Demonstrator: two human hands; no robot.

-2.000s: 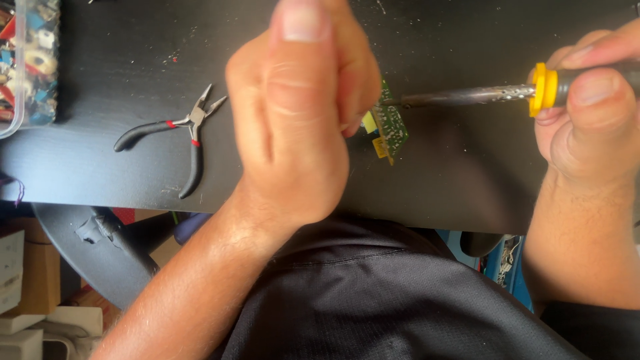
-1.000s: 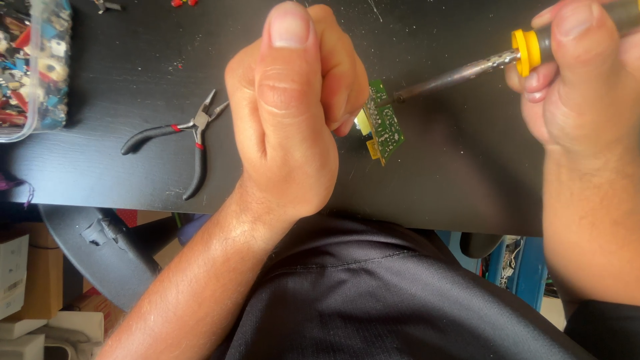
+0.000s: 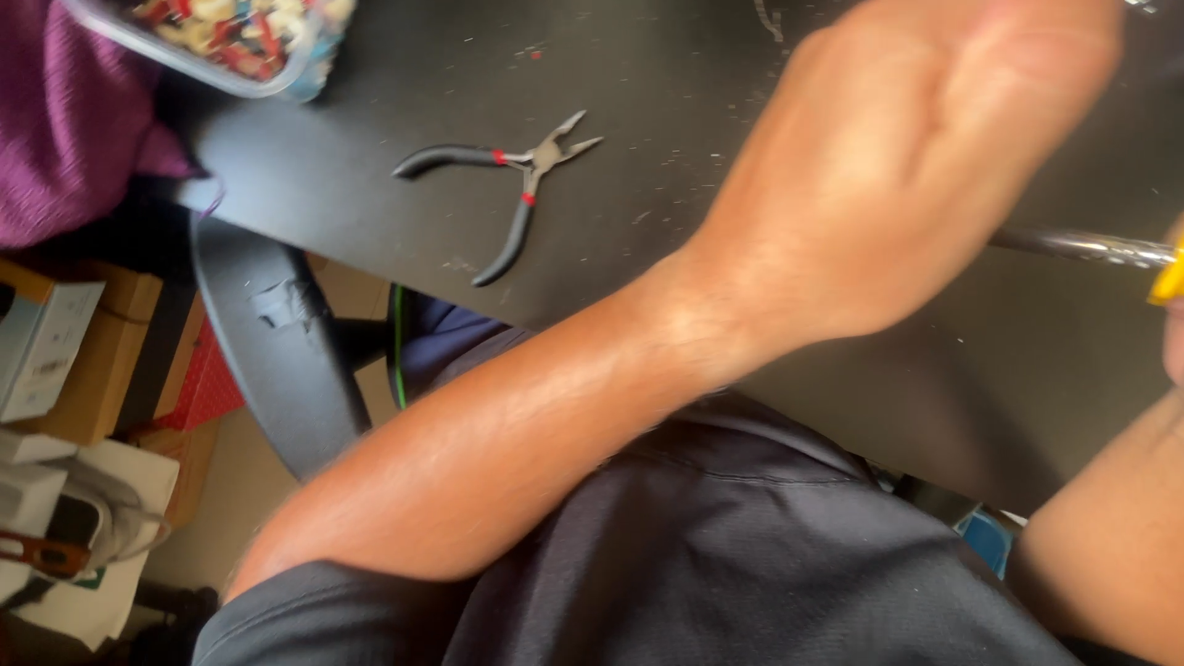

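Note:
My left hand [image 3: 888, 176] is curled, back of the hand and thumb side toward the camera, over the black table at the upper right. Its fingertips and whatever they hold are hidden. At the right edge only a small part of my right hand [image 3: 1173, 347] shows, against the yellow collar of a soldering iron [image 3: 1082, 246]. The iron's metal shaft runs left and passes out of sight behind my left hand. No circuit board can be seen. Small pliers [image 3: 546, 155] with black handles and red bands lie with their jaws apart, left of my left hand.
A clear plastic box [image 3: 268, 90] of small coloured parts stands at the upper left of the black table [image 3: 638, 120]. Purple cloth [image 3: 69, 129] hangs beside it. Below the table edge are a dark chair part [image 3: 277, 324] and cardboard boxes [image 3: 111, 342].
The view has swung left, so most of my right hand is out of frame. The green circuit board, earlier seen at my left fingertips near the iron's tip, is now hidden.

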